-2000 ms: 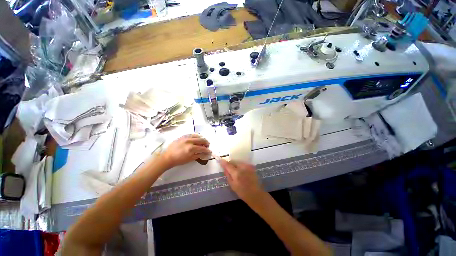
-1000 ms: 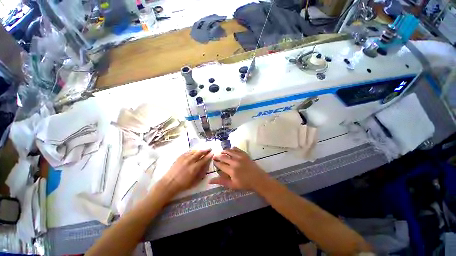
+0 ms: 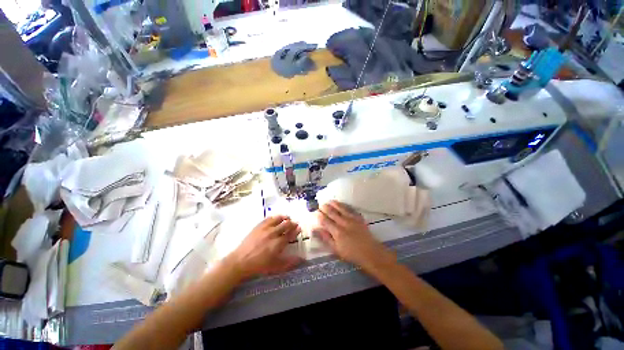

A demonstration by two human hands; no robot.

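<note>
A small cream piece (image 3: pixel 306 222) lies at the needle, washed out by the lamp light. My left hand (image 3: pixel 272 245) lies on the table just left of it, fingertips near the presser foot (image 3: pixel 312 204). My right hand (image 3: pixel 344 231) lies to the right of the foot, fingertips on or beside the piece. The glare and the fingers hide most of the piece, so its edges cannot be told. The white sewing machine (image 3: pixel 424 137) stands behind my hands. A small beige stack (image 3: pixel 383 191) lies right of the foot.
A loose beige pile (image 3: pixel 215 179) lies left of the needle. White strips (image 3: pixel 154 222) and a folded white bundle (image 3: pixel 102 188) lie farther left. A white cloth (image 3: pixel 544 188) is at the right end. Behind are a wooden board (image 3: pixel 232 85) and dark grey fabric (image 3: pixel 373 55).
My hands first came up flat beside the foot from a pinch in front of it. Since then they have moved slightly apart, my right hand to the right. The camera view has shifted.
</note>
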